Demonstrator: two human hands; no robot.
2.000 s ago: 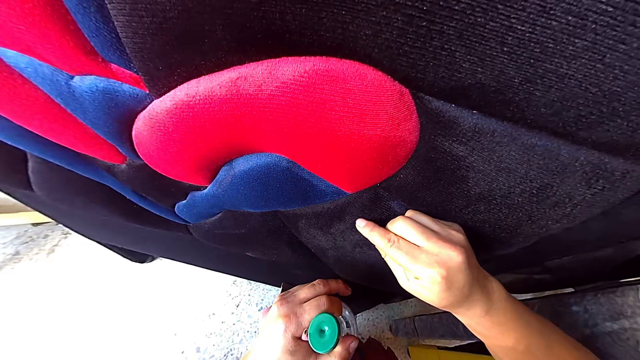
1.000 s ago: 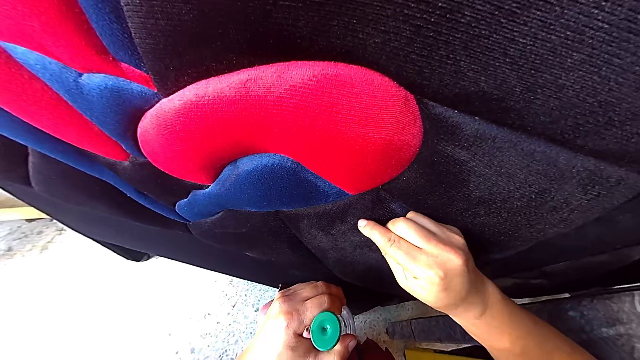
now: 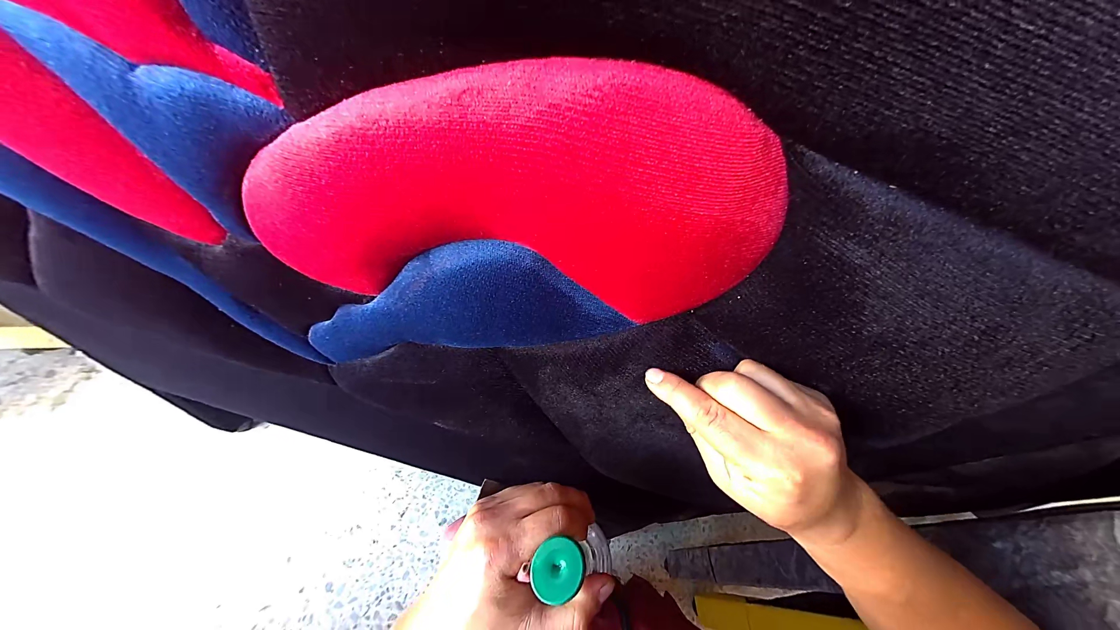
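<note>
Padded fabric with a black ground fills most of the head view, with a raised red oval shape and a blue shape tucked against its lower edge. My right hand rests against the black fabric below the red oval, index finger extended and the other fingers curled; whether it pinches anything is hidden. At the bottom centre my left hand is closed around a clear container with a round green cap or knob, just below the fabric's lower edge.
More red and blue padded shapes run along the upper left. A speckled floor shows beneath the fabric. At the lower right lie a dark flat beam or board and a yellow piece.
</note>
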